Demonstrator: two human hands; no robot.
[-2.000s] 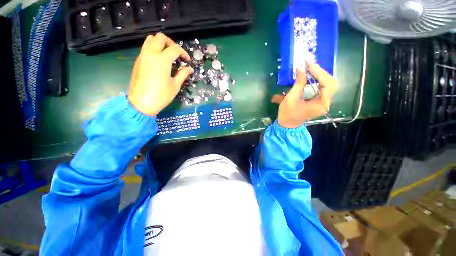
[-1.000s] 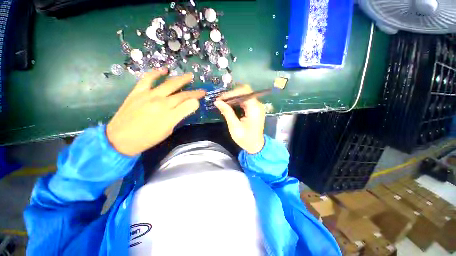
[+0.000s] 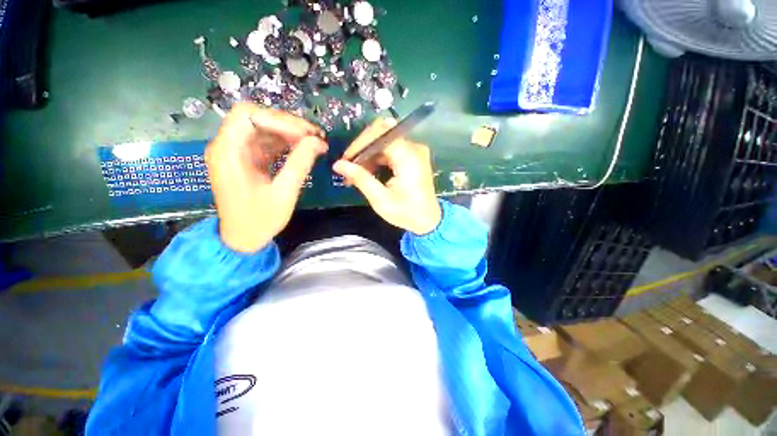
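My left hand (image 3: pixel 260 174) is curled above the blue sheet, thumb and fingertips close together. A dark spot shows at these fingertips, but I cannot tell if it is a held part. My right hand (image 3: pixel 396 179) holds dark tweezers (image 3: pixel 394 139), back end up to the right; its fingertips are just right of my left fingertips. The tweezer points are hidden. The blue sheet (image 3: pixel 153 174) with rows of small white-outlined squares lies at the bench's front edge, partly under my left hand. The pile of dark, silver and clear components (image 3: pixel 298 64) lies beyond my hands.
A blue bin (image 3: pixel 504 85) with tiny white pieces stands at the back right. A small tan square (image 3: pixel 484 135) lies in front of it. A white cable (image 3: pixel 629 111), a fan (image 3: pixel 694 25) and black crates (image 3: pixel 609 264) are at the right. Cardboard boxes (image 3: pixel 673 341) are on the floor.
My right hand has left the blue bin and come beside my left hand. My left hand has moved off the pile, lain flat, then curled. The view has shifted, showing more of the blue sheet.
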